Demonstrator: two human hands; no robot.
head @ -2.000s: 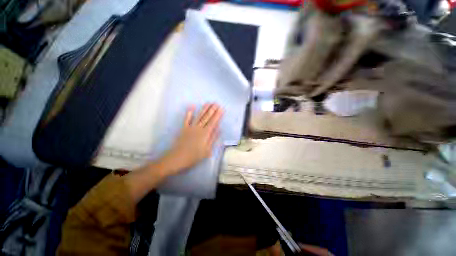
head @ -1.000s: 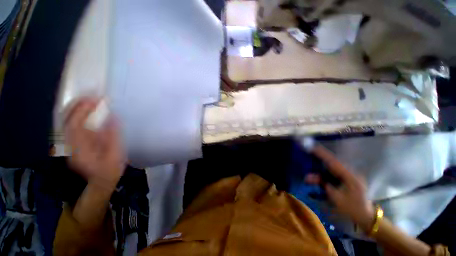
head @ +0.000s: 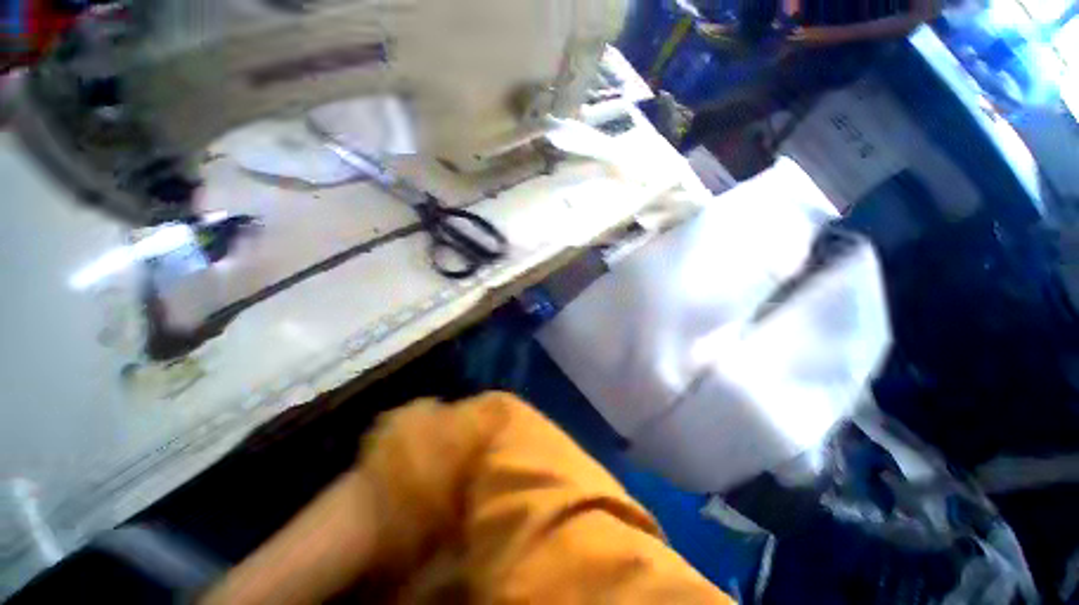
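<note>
No hand is visible. A mustard-brown sleeve and a bare, blurred forearm run out of the bottom edge at lower left; I cannot tell which arm it is. The black-handled scissors lie on the machine table, blades towards the upper left, under the machine arm. The stack of white-grey panels lies right of the table, its top folded around a dark gap. A blurred pale grey strip shows below the table edge at lower left.
The cream sewing machine head spans the upper left, with its lit needle area at its left end. White scraps lie under the arm. A marked grey-white box or panel stands behind the stack. Dark blue material lies at right.
The view has swung right, bringing the panel stack to the centre right. The scissors, held low in my right hand in the oldest frame, now lie on the table. Both hands have left the picture.
</note>
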